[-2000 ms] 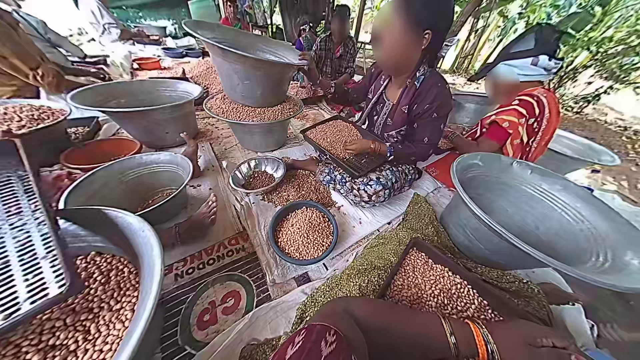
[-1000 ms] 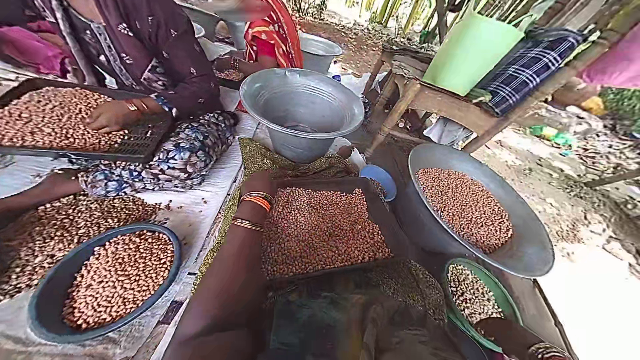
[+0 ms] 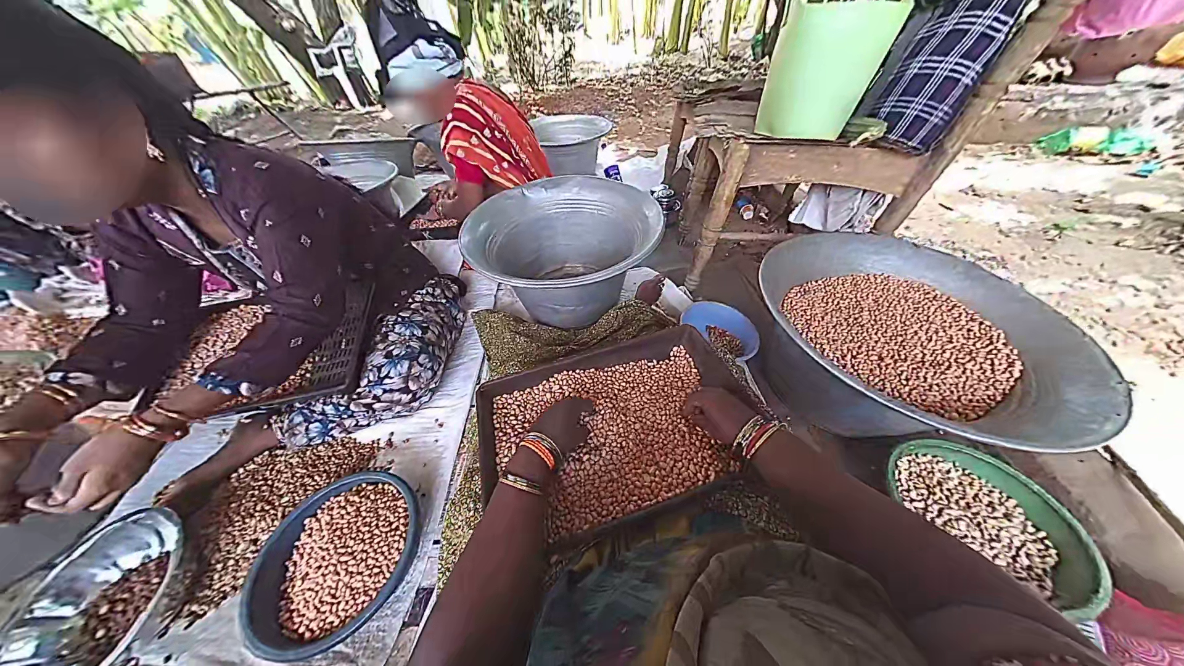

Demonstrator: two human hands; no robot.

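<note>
A dark rectangular tray (image 3: 487, 435) filled with reddish-brown nuts or seeds (image 3: 638, 444) rests before me, partly over a speckled green-gold cloth (image 3: 518, 340). My left hand (image 3: 564, 424), with orange and gold bangles, touches the nuts in the tray's left half, its fingers bent downward. At the tray's right side, my right hand (image 3: 717, 413) lies on the nuts with curled fingers; whether it holds any is hidden. Just beyond the tray stands a large empty-looking metal basin (image 3: 564, 231). A small blue bowl (image 3: 740, 319) with some dark pieces sits by the tray's far right corner.
Right are a wide metal basin (image 3: 1064, 370) of nuts and a green tub (image 3: 1091, 564) of paler pieces. Left are a dark tub (image 3: 254, 592), a steel bowl (image 3: 157, 536) and a co-worker (image 3: 305, 240) with a tray. Behind stand a wooden chair (image 3: 832, 166) and another person (image 3: 490, 129).
My right hand has moved from the green tub to the tray. My left hand has moved from the tray's far left corner onto the nuts. The co-worker's hand has left their tray.
</note>
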